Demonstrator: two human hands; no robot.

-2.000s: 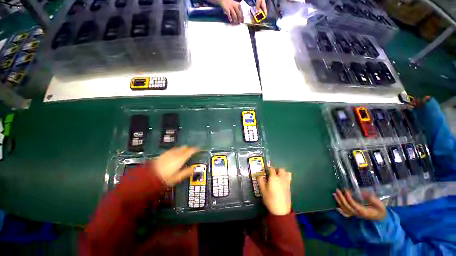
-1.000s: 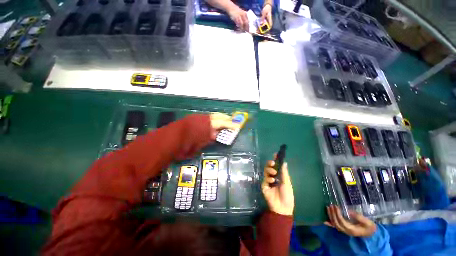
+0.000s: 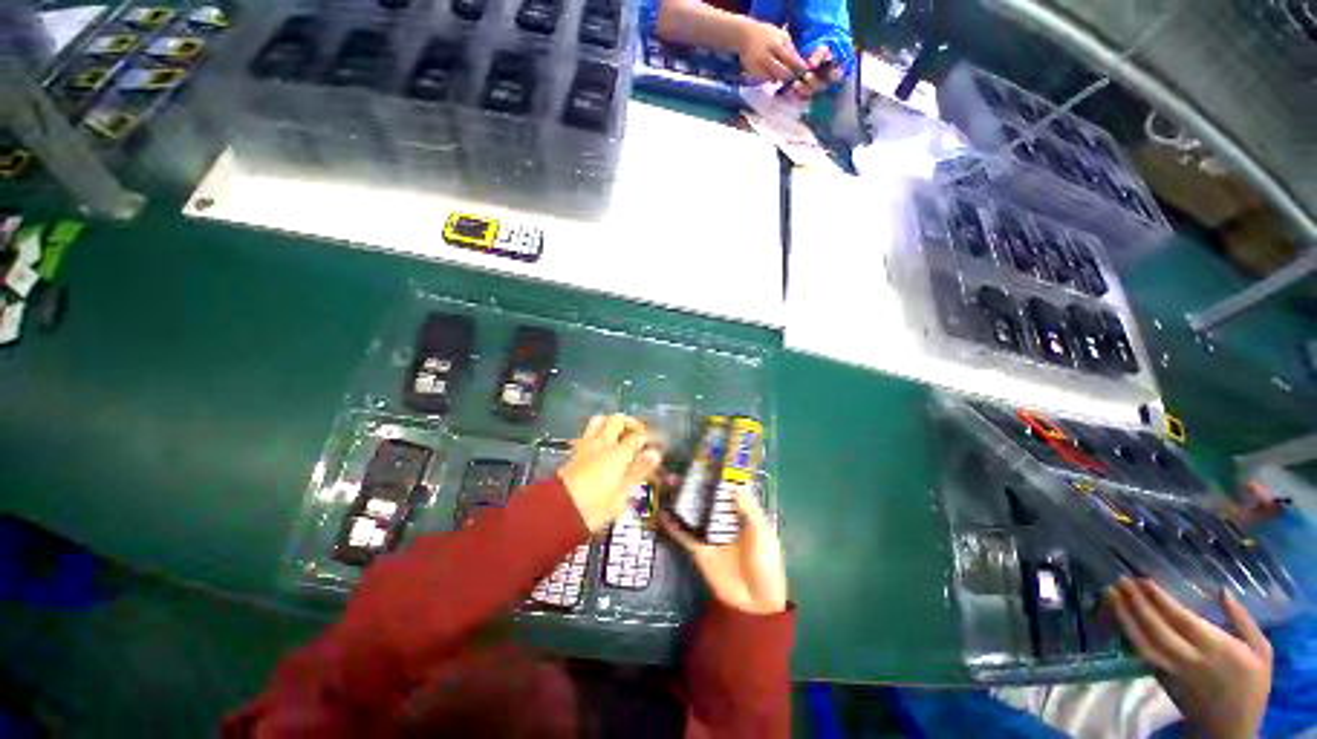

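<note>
My right hand (image 3: 747,560) holds two phones upright and side by side over the right end of the clear tray (image 3: 332,477): a yellow-framed keypad phone (image 3: 742,451) and a blurred, tilted phone (image 3: 699,477). My left hand (image 3: 607,469) is just left of them, above the tray, fingers bent; whether it grips anything is unclear. Black phones lie back up in the back row (image 3: 439,364) and front row (image 3: 384,503). Two pale-keyed phones lie in the front row, one partly under my left sleeve, the other (image 3: 630,546) beside it.
Another yellow-framed phone (image 3: 494,235) lies on the white board (image 3: 693,238), before stacked filled trays (image 3: 433,137). At right, a neighbour's hand (image 3: 1199,657) is at a tilted phone tray (image 3: 1112,498) above another tray. Another person's hands (image 3: 792,61) work at the far side.
The phone from the back-right pocket and the one in my right hand are now together in my right hand. My left hand has moved nearer me. The neighbour's tray has been lifted and tilted.
</note>
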